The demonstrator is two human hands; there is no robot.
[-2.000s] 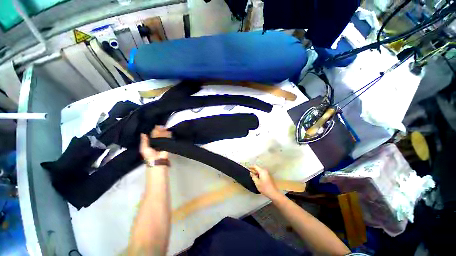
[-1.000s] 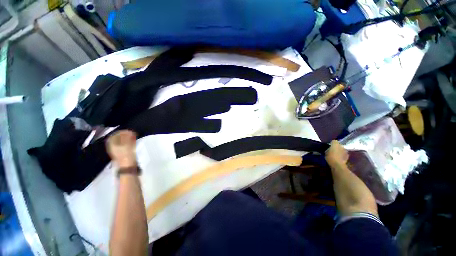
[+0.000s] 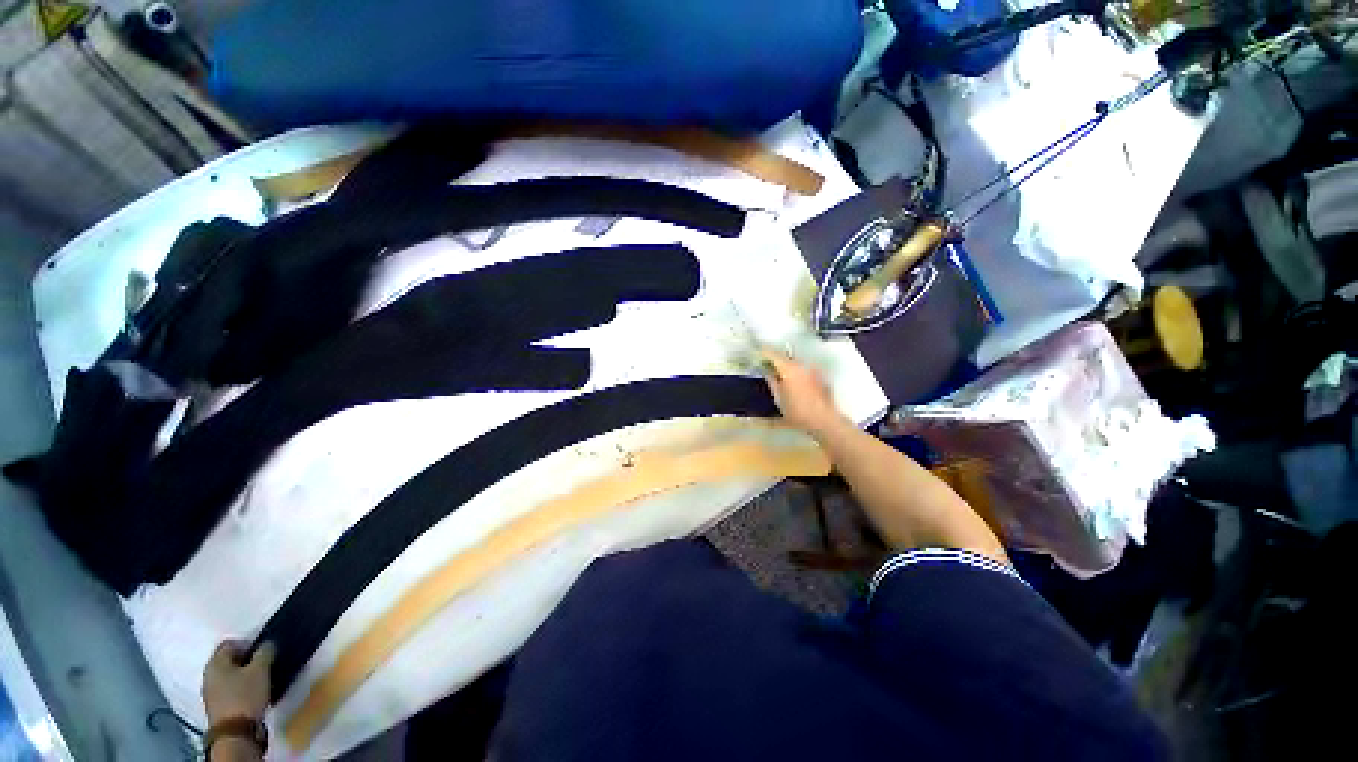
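A long curved black waistband piece (image 3: 492,462) lies stretched along the white board, just beyond the tan pressing template (image 3: 551,529), which lies uncovered nearer to me. My left hand (image 3: 238,682) holds the strip's left end at the lower left of the board. My right hand (image 3: 798,390) is at the strip's right end, with fingers on or just over its tip; whether they grip it is hard to tell. Unpressed waistband pieces (image 3: 507,298) lie fanned out beyond the strip. The steam iron (image 3: 882,280) rests on the dark rest pad (image 3: 923,331) at the right.
A crumpled black bundle (image 3: 104,476) lies at the board's left end. A second tan strip (image 3: 745,155) lies along the far edge, before the blue padded roll (image 3: 536,60). Hose and cables hang at upper right. A pink-white wrapped bundle (image 3: 1043,447) stands right of the board.
The black strip, held up between both hands and then trailing from my right hand, now lies spread in a long curve. My left hand has moved down to its left end; my right hand has come back left.
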